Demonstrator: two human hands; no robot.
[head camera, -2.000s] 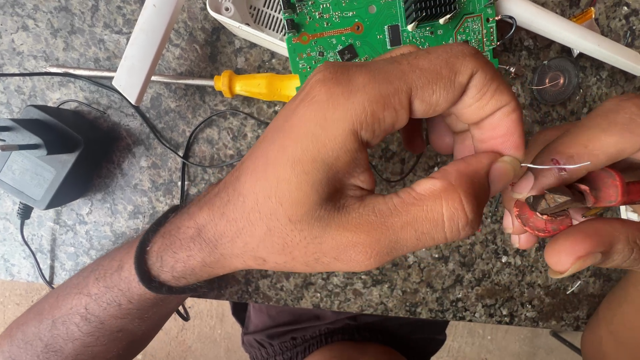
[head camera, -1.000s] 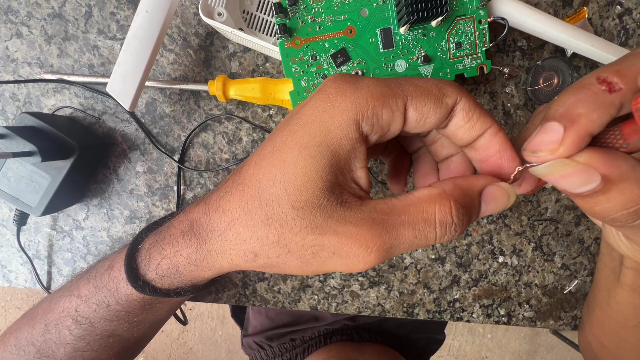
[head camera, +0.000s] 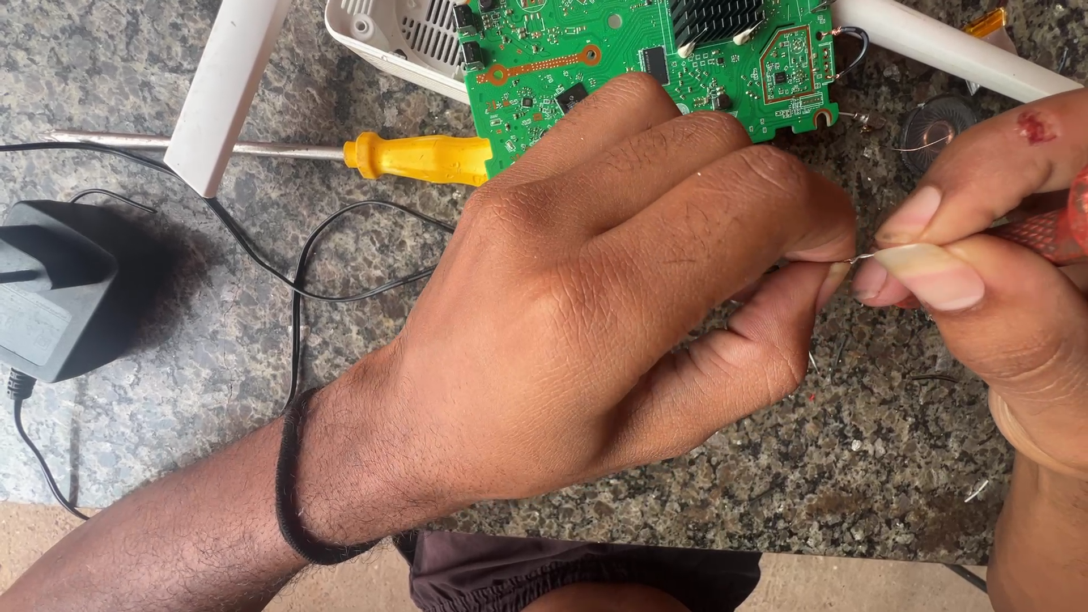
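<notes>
A short twisted wire spans the small gap between my two hands. My left hand pinches one end between thumb and forefinger, with the other fingers curled. On the right, thumb and forefinger of my right hand grip the other end. A red-handled tool rests in that same hand, its working end hidden by the fingers. Behind my left knuckles lies a green circuit board with a black heat sink.
A yellow-handled screwdriver and white plastic bar lie left of the board. A black power adapter with its cord is far left. A small round speaker sits near a white antenna. The granite counter's edge runs below.
Two seconds ago a straight wire end stuck out and the red tool was at my fingertips. The tool has shifted back into my right hand, and both hands now pinch a twisted wire.
</notes>
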